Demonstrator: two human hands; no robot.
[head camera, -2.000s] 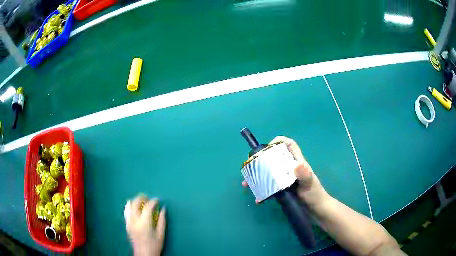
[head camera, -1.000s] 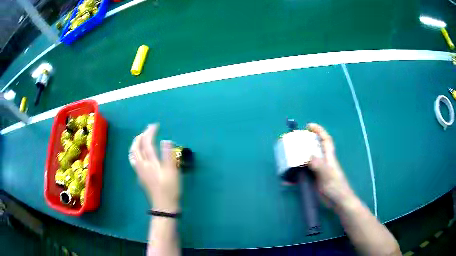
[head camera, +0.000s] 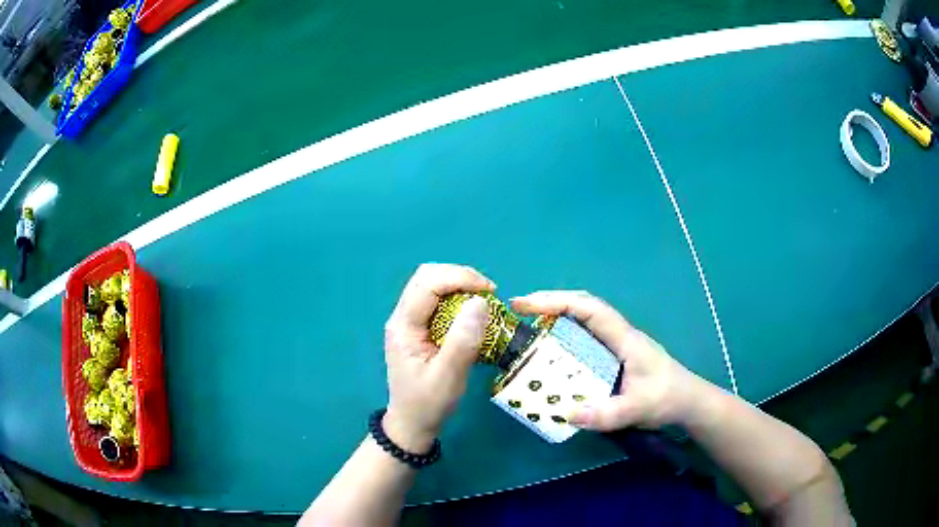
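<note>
My left hand (head camera: 432, 355) is closed around a gold mesh grille (head camera: 474, 324) with a dark collar. The grille is at the top end of the microphone body (head camera: 546, 381), over the place of its stem. My right hand (head camera: 628, 376) holds the white barrel, whose face with several gold-rimmed holes is turned up. The dark handle points down to the right, mostly hidden by my right hand. I cannot tell if the collar is seated.
The red basket (head camera: 152, 381) of gold grilles stands at left. A yellow cylinder (head camera: 166, 164), a microphone (head camera: 26, 232) and a blue basket (head camera: 99, 111) are across the rail. At right lie a tape roll (head camera: 846, 144), a yellow pointed tool (head camera: 906, 121) and gold rings (head camera: 884, 40).
My left hand has moved right with the grille and brought it to the microphone's top. The microphone has turned, tilting up to the left, with its holed face now showing. The view has shifted.
</note>
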